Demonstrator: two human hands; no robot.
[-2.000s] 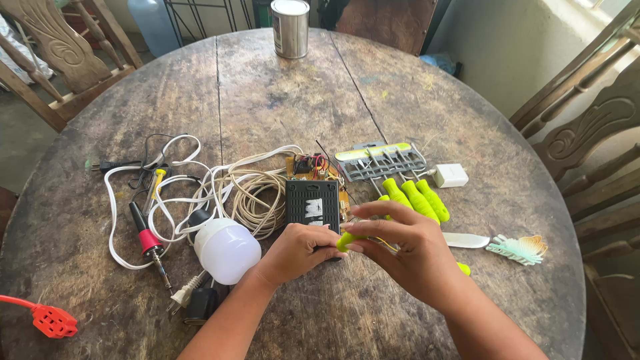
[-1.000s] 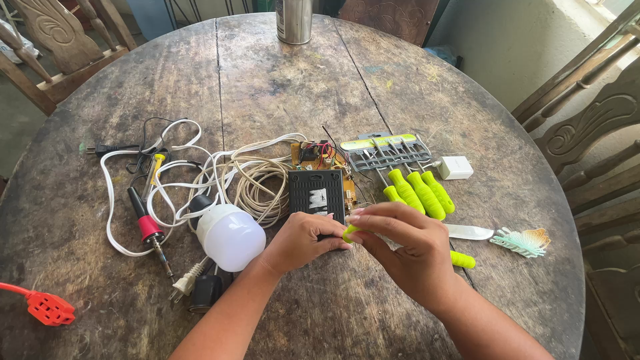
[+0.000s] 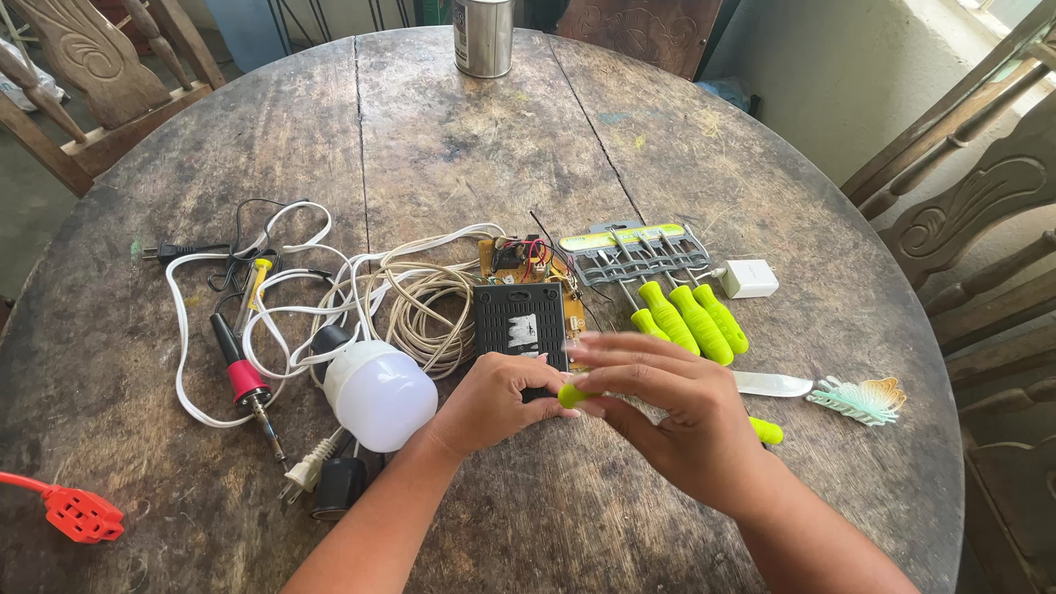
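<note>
My left hand (image 3: 499,400) is at the near edge of a black vented plastic box (image 3: 518,318), with thumb and forefinger pinched together; what lies between them is hidden. The fingers of my right hand (image 3: 672,404) are spread around the green end of a screwdriver handle (image 3: 572,394), blurred at the tips. The rest of that tool is out of sight. A brown circuit board (image 3: 521,257) with thin wires lies behind the box. Several green-handled screwdrivers (image 3: 697,322) rest with their shafts on a grey plastic holder (image 3: 635,256), right of the box.
To the left are a white LED bulb (image 3: 381,396), coiled cable (image 3: 429,318), a soldering iron (image 3: 239,363) and a black socket (image 3: 338,487). A red outlet connector (image 3: 82,513) lies far left. Rightward are a knife blade (image 3: 771,384), hair claw (image 3: 858,400) and white charger (image 3: 749,278). A can (image 3: 483,37) stands behind.
The fingers of my right hand have opened from their closer hold around the green handle end. My left hand stays at the box's near edge.
</note>
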